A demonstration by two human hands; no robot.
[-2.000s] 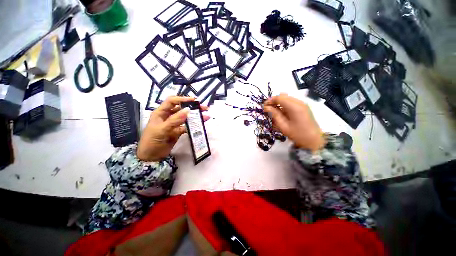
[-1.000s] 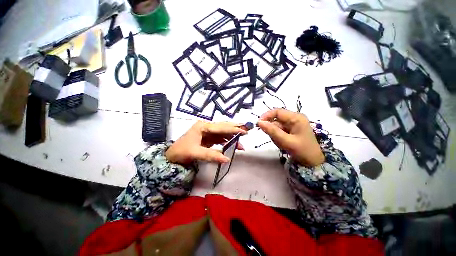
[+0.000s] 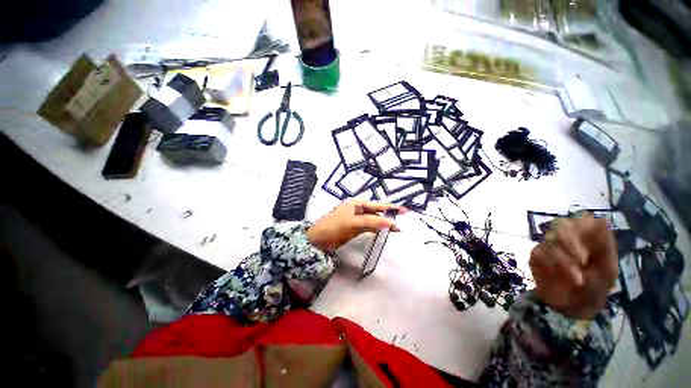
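Note:
My left hand [image 3: 354, 224] holds a hang tag card [image 3: 375, 251] by its top end between thumb and fingers, with the card hanging down, its pale face turned partly away. My right hand [image 3: 573, 265] is blurred, raised beside the finished strung tags [image 3: 650, 292] at the right; whether it holds anything cannot be told. A loose tangle of black seal strings [image 3: 481, 265] lies between the hands. A heap of bordered hang tag cards [image 3: 409, 148] lies beyond my left hand. A stack of black cards [image 3: 295, 189] lies left of it.
Dark green scissors [image 3: 281, 125] and a green cup [image 3: 320, 73] stand out behind the stack. Banded card stacks [image 3: 198, 136], a dark slab [image 3: 126, 145] and an open cardboard box [image 3: 89, 98] are at the left. A spare string bundle [image 3: 524, 153] lies right of the heap.
My right hand has moved from beside the card to the finished tags at the right. My left hand still holds the card. The view has turned, showing more of the table's left and back.

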